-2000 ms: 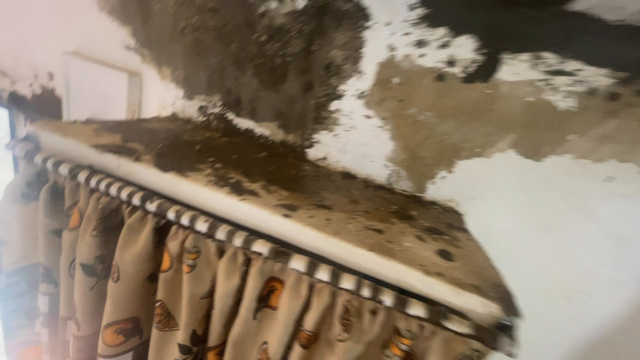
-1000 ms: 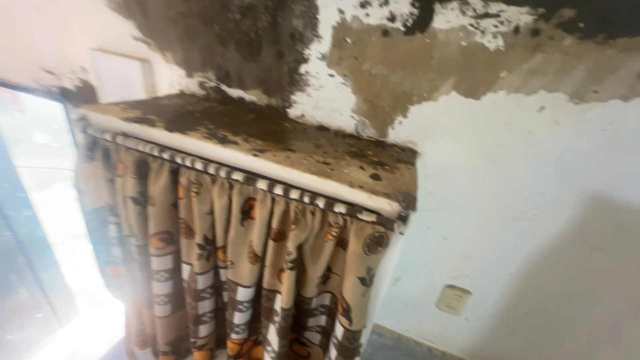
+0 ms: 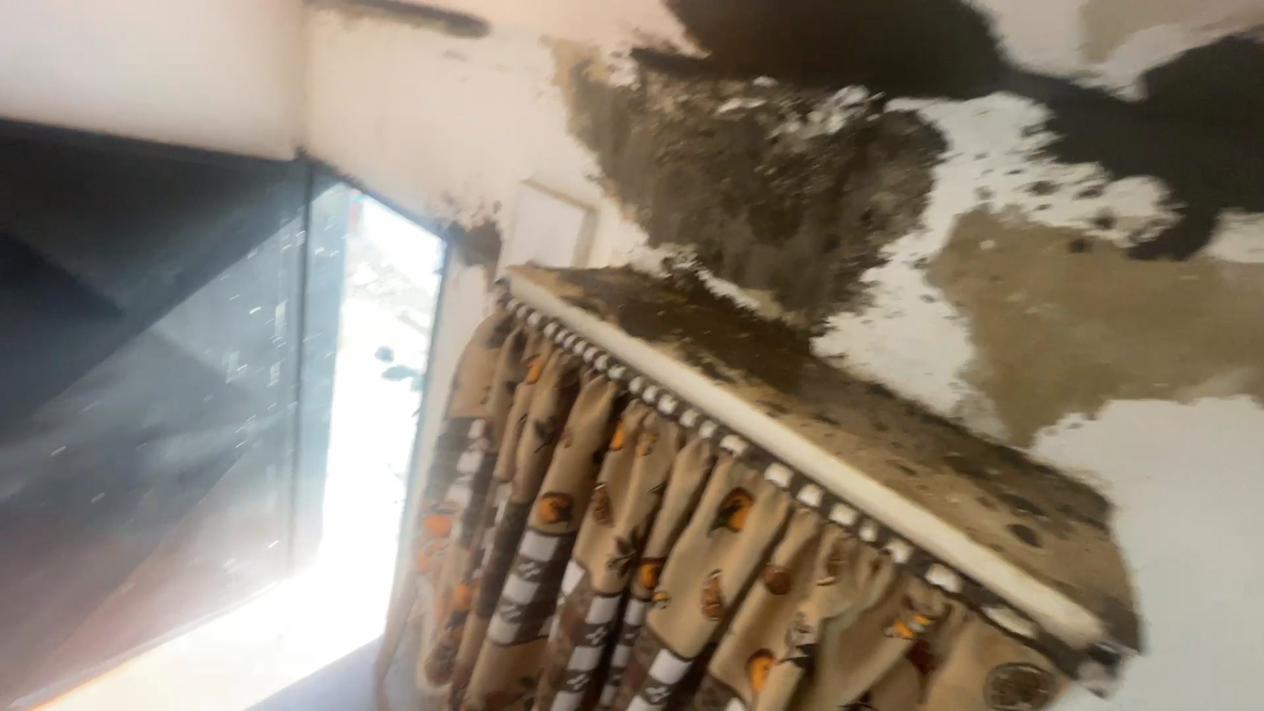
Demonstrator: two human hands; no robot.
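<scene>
Neither my left hand nor my right hand shows in the head view. A gathered tan and brown curtain [image 3: 681,553] with an orange printed pattern hangs from a rod along the front edge of a shelf [image 3: 839,434]. Dark splatters and brown stains cover the shelf top. Behind it, the white wall [image 3: 1185,513] carries a rough dark grey patch [image 3: 770,178] and a smoother tan patch [image 3: 1086,306]. The picture is somewhat blurred.
At the left stands a dark panel, seemingly a door [image 3: 148,375], beside a bright narrow opening [image 3: 380,395]. A small pale rectangular cover [image 3: 548,227] sits on the wall above the shelf's far end. The shelf's near corner [image 3: 1106,652] juts out at lower right.
The view has swung left and tilted, bringing in the dark panel. The wall outlet seen lower right one second ago is out of view. No hand appears in any frame.
</scene>
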